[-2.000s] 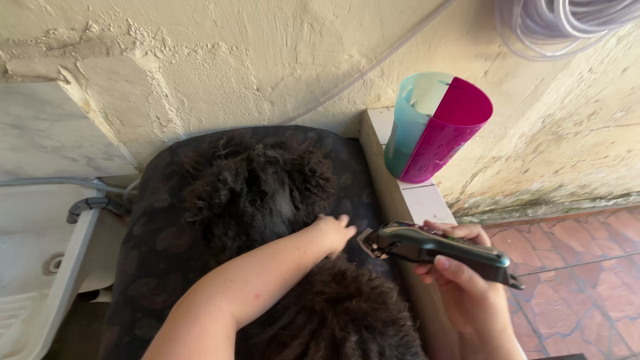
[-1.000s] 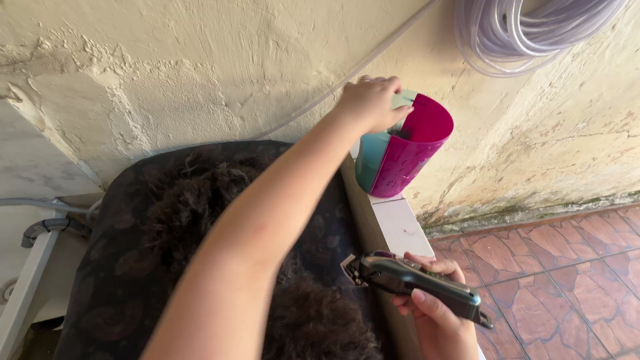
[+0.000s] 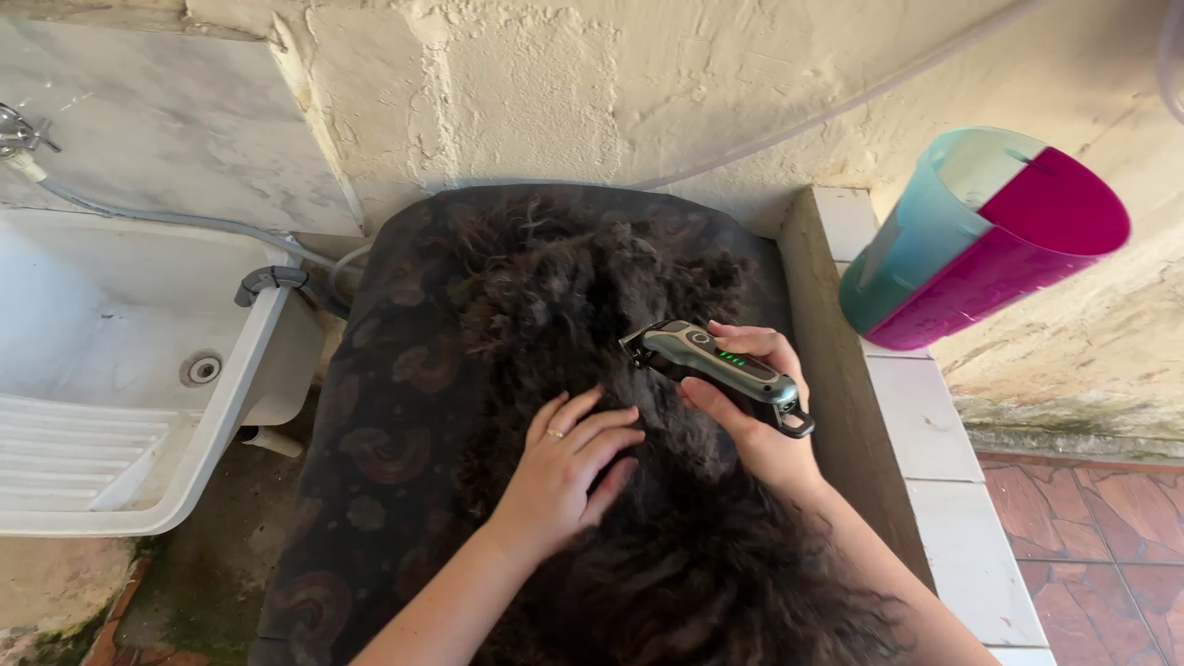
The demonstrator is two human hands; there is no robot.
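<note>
A curly black-haired animal, probably a dog [image 3: 703, 573], lies on a surface covered with dark patterned cloth [image 3: 370, 462]. My left hand [image 3: 569, 462], with a ring on one finger, rests on the dark hair with its fingers spread. Held in my right hand [image 3: 768, 407] is a cordless hair clipper [image 3: 717, 361] with green lights lit on its body. The clipper's blade end touches or nearly touches the hair, just above and right of my left fingertips. Greyish, shorter hair shows beside the blade.
A two-coloured plastic cup [image 3: 980, 240], teal and magenta, stands on the white-tiled ledge [image 3: 934, 425] at right. On the left is a white laundry sink [image 3: 213, 398] with a grey hose [image 3: 176, 217]. A rough plastered wall [image 3: 527, 92] rises behind the cloth-covered surface.
My left hand has left the cup, where it was one second ago, and come down onto the hair. My right hand has brought the clipper from beside the ledge to the animal's hair.
</note>
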